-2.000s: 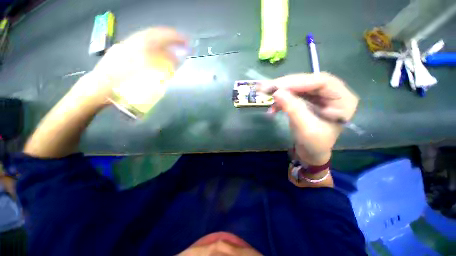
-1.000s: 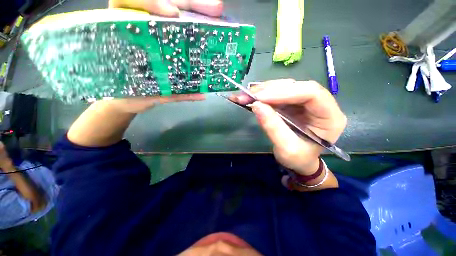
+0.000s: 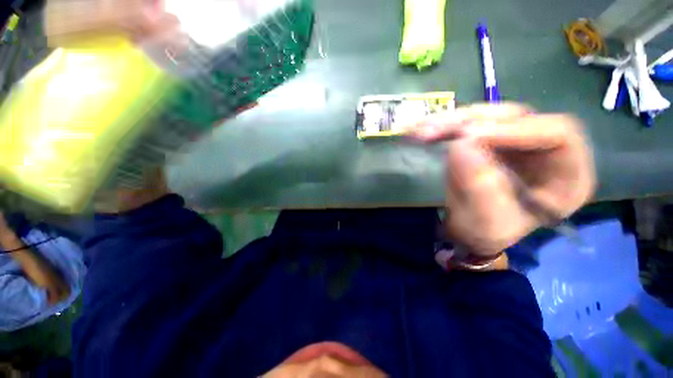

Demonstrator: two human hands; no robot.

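A circuit board [image 3: 273, 55], blurred by motion, is tilted at the upper left, with a yellow sheet [image 3: 74, 118] beside it. My left hand [image 3: 122, 22] is blurred at the top left and grips the board by its far edge. My right hand [image 3: 516, 166] is over the bench at the right of centre, with its fingers bent together. A thin, blurred dark shape in it looks like the tweezers [image 3: 546, 210]. A small yellow-edged board [image 3: 380, 117] lies component side up on the bench, beside my right fingertips, partly hidden by them.
A purple marker pen [image 3: 488, 63] lies beyond my right hand. A yellow-green strip [image 3: 423, 33] lies at the top. White strips [image 3: 636, 87], an orange-brown coil [image 3: 584, 38] and a blue-handled tool [image 3: 664, 71] are at the right. Blue chair [image 3: 590, 280] lower right; a person's arm [image 3: 33, 262] lower left.
The circuit board has turned from solder side facing me to a tilted, blurred pose farther up and left. My right hand has moved right, away from it. The small board on the bench now shows.
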